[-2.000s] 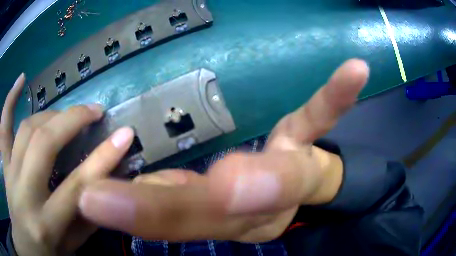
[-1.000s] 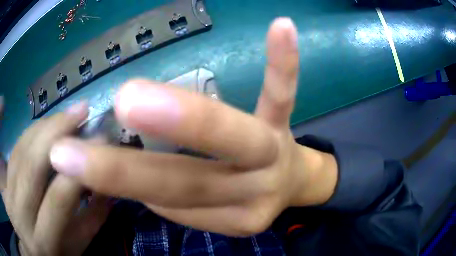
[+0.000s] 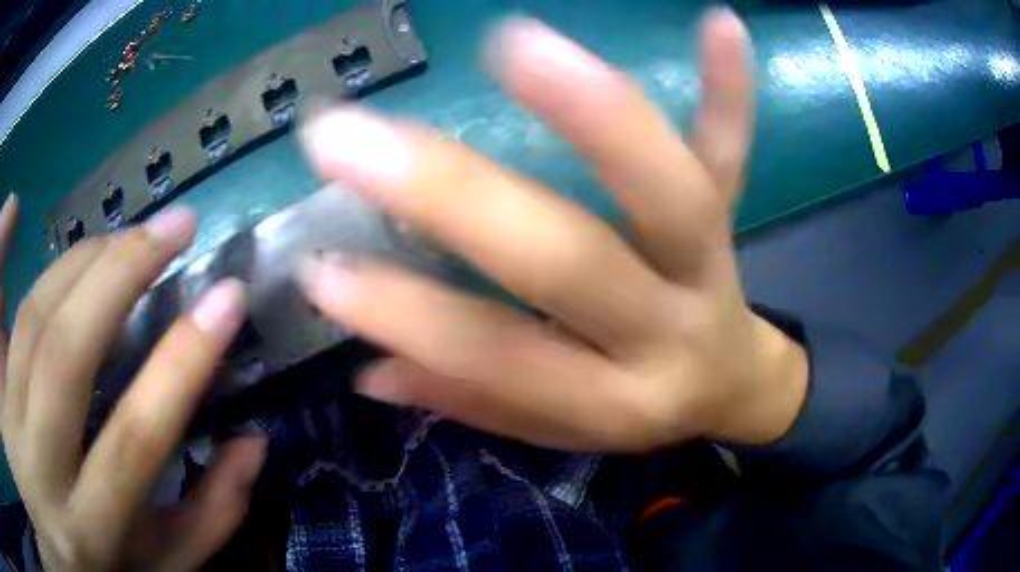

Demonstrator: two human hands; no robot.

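Observation:
A grey metal fixture bar (image 3: 293, 324) lies near my body, tilted, partly hidden by both hands. My left hand (image 3: 112, 346) grips its left part, with the fingers over the top and the thumb below. My right hand (image 3: 582, 279) is spread and blurred over the bar's right end. Its fingers are apart and nothing shows in it. A second fixture bar (image 3: 252, 84) lies behind on the green mat (image 3: 626, 123), with a row of dark openings and small metal pieces at them.
Loose copper-coloured bits (image 3: 137, 54) lie on the mat at the upper left. A yellow tape line (image 3: 856, 89) crosses the mat on the right. A blue object (image 3: 956, 190) stands beyond the mat's right edge, above the grey floor.
My right hand has spread its fingers and moved slightly right. The near bar shows more of its middle and less of its right end. The rear bar appears slightly further left in the picture.

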